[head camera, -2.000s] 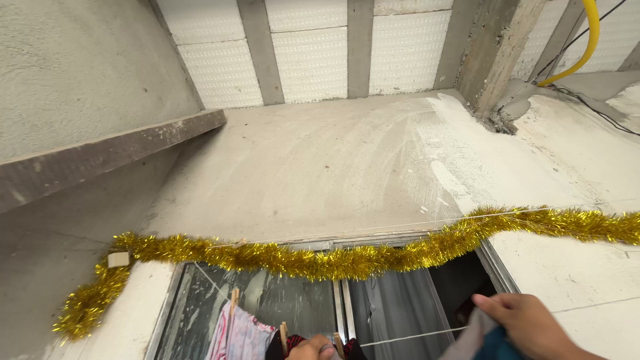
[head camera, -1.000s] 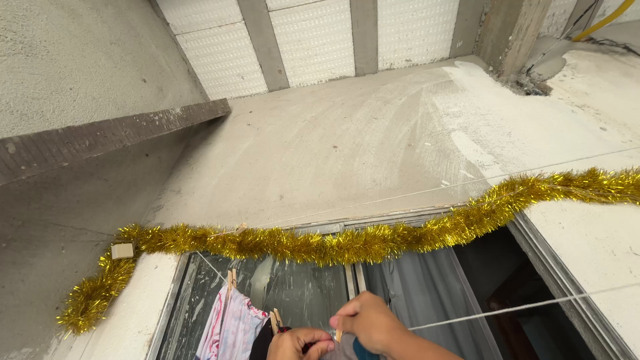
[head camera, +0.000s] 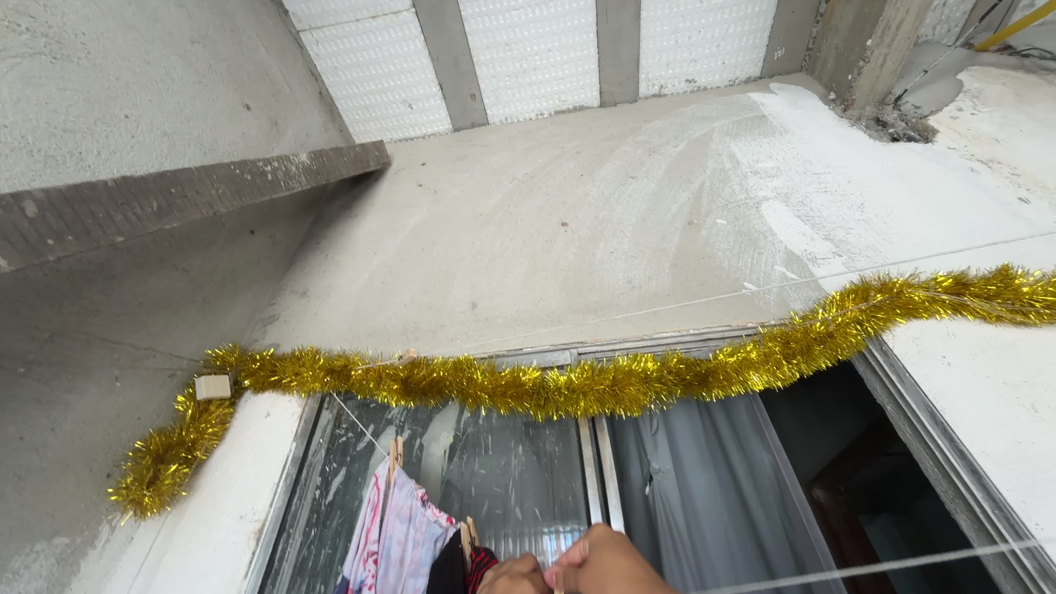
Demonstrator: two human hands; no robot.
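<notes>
At the bottom edge, my left hand (head camera: 516, 575) and my right hand (head camera: 606, 563) meet at the clothesline, fingers pinched together. A small pale piece, perhaps the tip of a clothespin, shows between them; the cloth there is out of view. Just left of my left hand hang a black garment (head camera: 448, 568) and a red-and-black cloth (head camera: 480, 568), with wooden clothespins (head camera: 469, 536) at their top. Farther left, a white cloth with pink and red print (head camera: 404, 520) hangs from other wooden clothespins (head camera: 396, 454).
Gold tinsel garland (head camera: 627, 388) runs above a metal-framed sliding window (head camera: 495, 470) with a gray curtain (head camera: 709, 478) behind it. A white cord (head camera: 891, 566) crosses at the lower right. A concrete ledge (head camera: 190, 194) juts out at the left.
Two seconds ago my right hand held gray and teal cloth off to the right; it has since moved left to meet my left hand at the line.
</notes>
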